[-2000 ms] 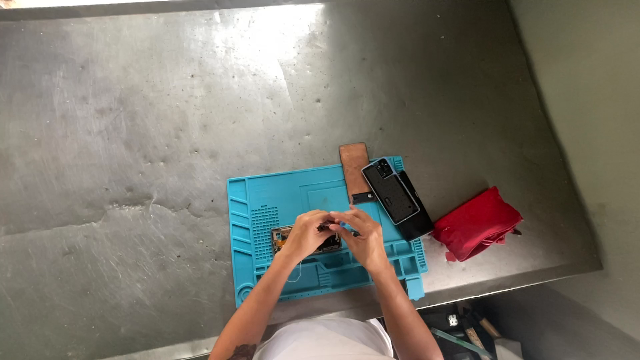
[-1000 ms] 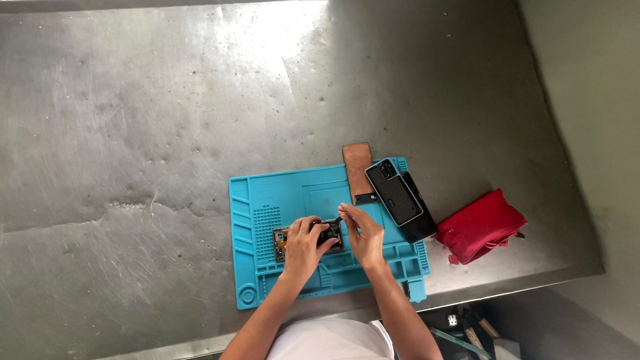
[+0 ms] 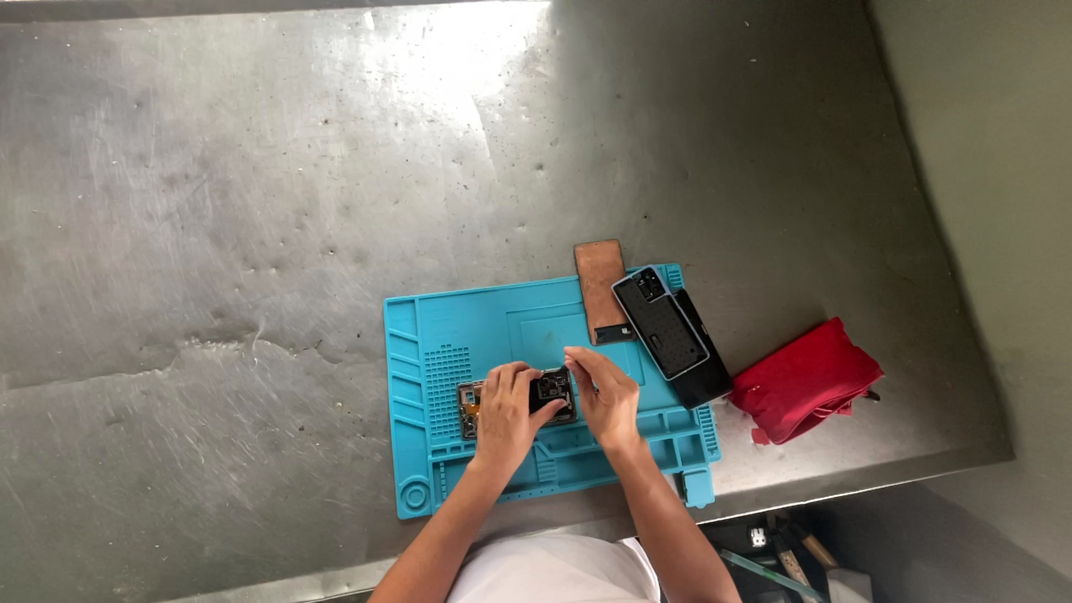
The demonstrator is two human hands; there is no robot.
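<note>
An opened smartphone (image 3: 554,385) with its inner parts bare lies on a blue silicone repair mat (image 3: 469,314). My left hand (image 3: 505,410) lies over the middle of the phone, thumb and fingers spread across it and gripping it. Just beyond the phone's right end is my right hand (image 3: 609,402), its thumb and forefinger pinched together; whether something small is between them cannot be told. Up and to the right, a phone back cover (image 3: 666,327) with a camera cutout leans over a black flat object (image 3: 703,385). A brown flat phone-shaped panel (image 3: 600,289) lies beside the cover.
A red fabric pouch (image 3: 808,381) lies right of the mat on the dented metal table (image 3: 251,209). The mat's moulded trays run along its near side. Below the table's edge at the lower right are several tools, some with wooden handles (image 3: 812,544).
Two seconds ago both hands met over the phone's right part. Since then my right hand has moved off to the right, and the phone's right end has come into view.
</note>
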